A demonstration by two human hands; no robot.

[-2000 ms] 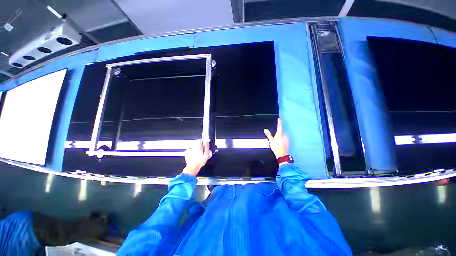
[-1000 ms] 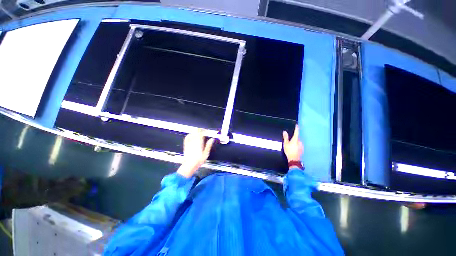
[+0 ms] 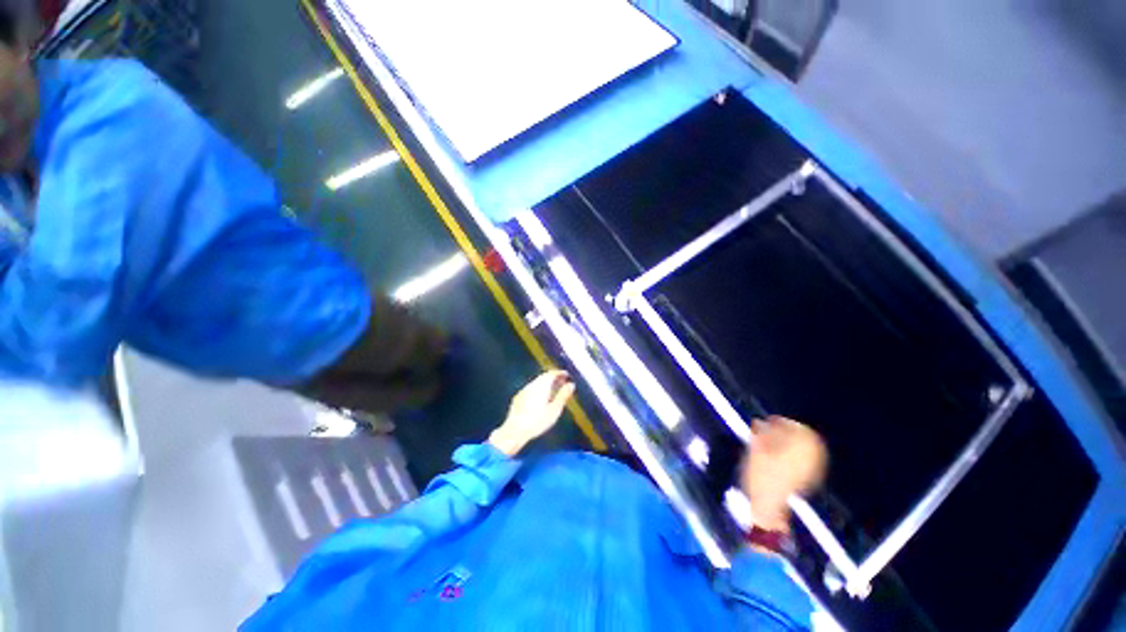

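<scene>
A silver suction lifting frame (image 3: 706,368) lies flat over a glossy black panel (image 3: 864,309). The panel rests on a blue padded pallet (image 3: 543,179). My right hand (image 3: 784,467), with a red band at the wrist, is closed over the frame's near bar; it is blurred and hides part of the bar. My left hand (image 3: 538,410) is off the panel, over the floor beside the conveyor rail (image 3: 617,407). It is empty, its fingers loosely curled.
A white backlight unit (image 3: 519,62) lies farther along the line. Another person in blue sleeves (image 3: 210,235) bends in from the left, beside a white slotted foam tray (image 3: 321,494). A yellow line (image 3: 426,185) runs on the green floor.
The view has turned left along the line. My left hand has left the frame's corner and moved off the panel. My right hand has moved from the panel's edge onto the frame.
</scene>
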